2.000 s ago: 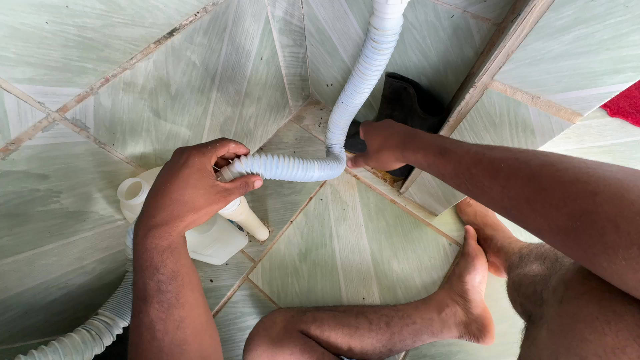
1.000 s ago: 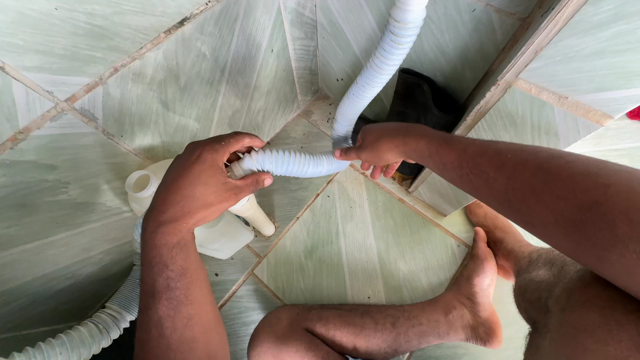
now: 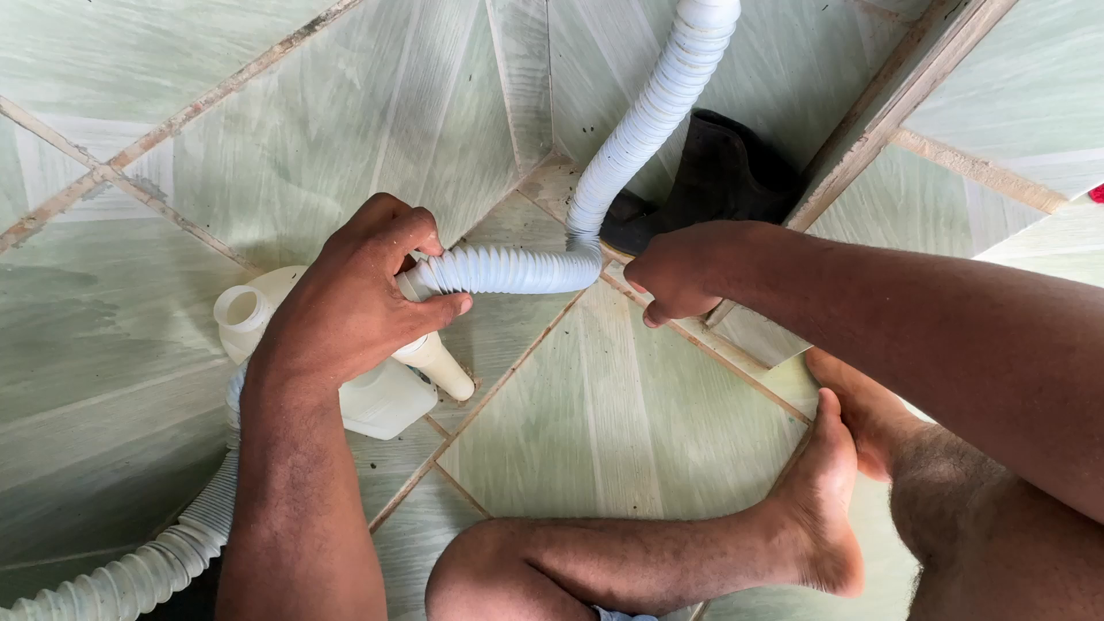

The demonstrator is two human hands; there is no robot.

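Observation:
A white corrugated drain hose [image 3: 638, 129] comes down from the top edge, bends sharply above the floor and runs left. Its smooth end piece is gripped between the thumb and fingers of my left hand [image 3: 358, 285]. Just right of the bend, my right hand [image 3: 677, 272] is near the hose with its fingers curled; it does not seem to hold the hose, and part of the hand is hidden from view. Below my left hand a cream plastic pipe [image 3: 444, 369] slants to the floor. Behind my left wrist lies a translucent plastic jug [image 3: 388, 398] with an uncapped mouth.
A second, greyish corrugated hose [image 3: 129, 573] curves along the lower left. A black rubber boot [image 3: 716, 172] stands behind my right hand, beside a rough-edged tiled ledge [image 3: 897, 112]. My bare feet and bent leg are on the tiled floor [image 3: 604, 431] at lower right.
My right hand was at the bend of the hose in the earlier frames and is now a little to its right, off it. My left hand keeps its grip on the hose end.

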